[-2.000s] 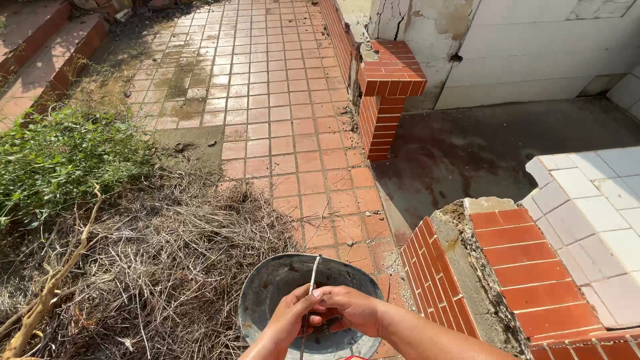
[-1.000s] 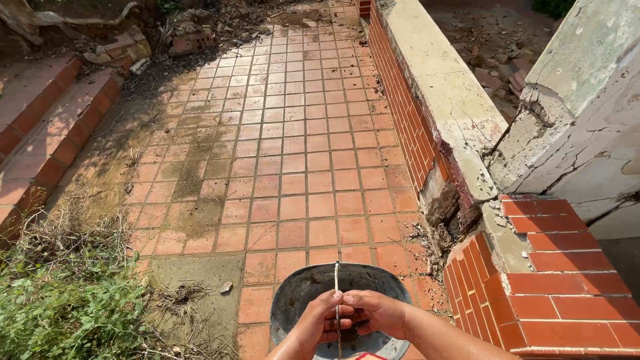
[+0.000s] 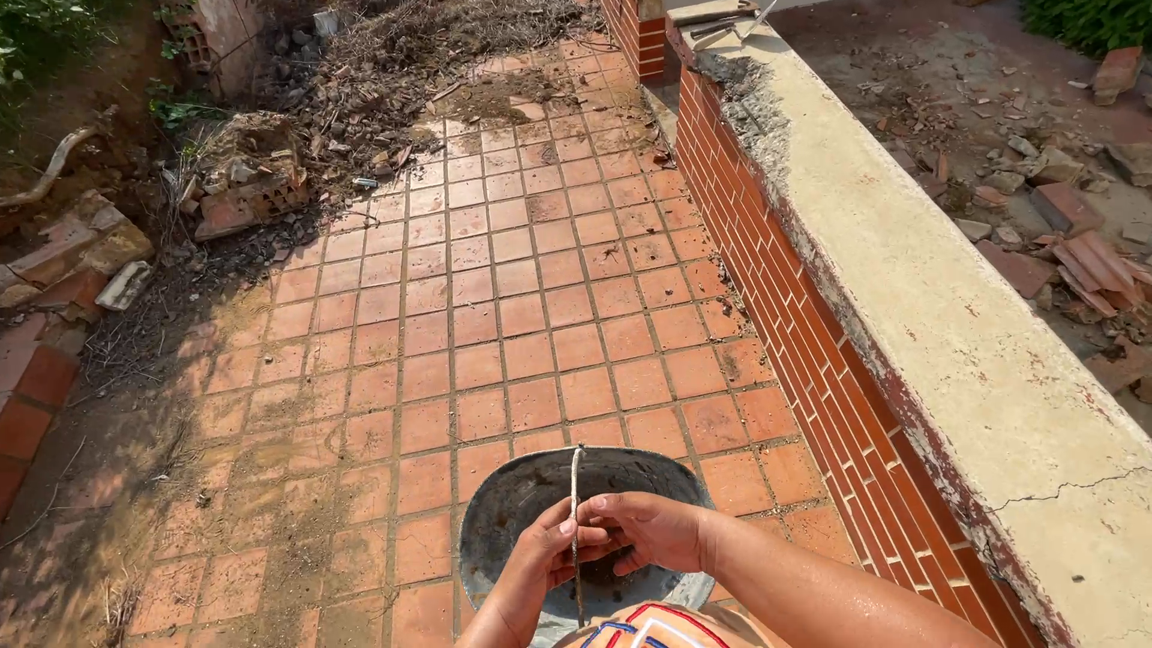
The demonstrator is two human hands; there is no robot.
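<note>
A grey bucket with a dark, dirty inside is in front of my body at the bottom centre. A thin handle wrapped in a pale cord runs across its mouth. My left hand has its thumb and fingers at the handle from the left. My right hand meets it from the right, its fingertips by the handle and the other fingers curled below. Some dark matter lies in the bottom of the bucket, partly hidden by my hands.
Terracotta floor tiles stretch ahead. A low brick-faced wall with a cracked top runs along the right, with rubble beyond. Broken bricks and dry debris lie at the upper left, and tiled steps edge the left. Tools rest on the wall's far end.
The view has moved forward along the tiled path, past the dry brush and the brick pillar. The bucket and both hands have stayed together in front of my body.
</note>
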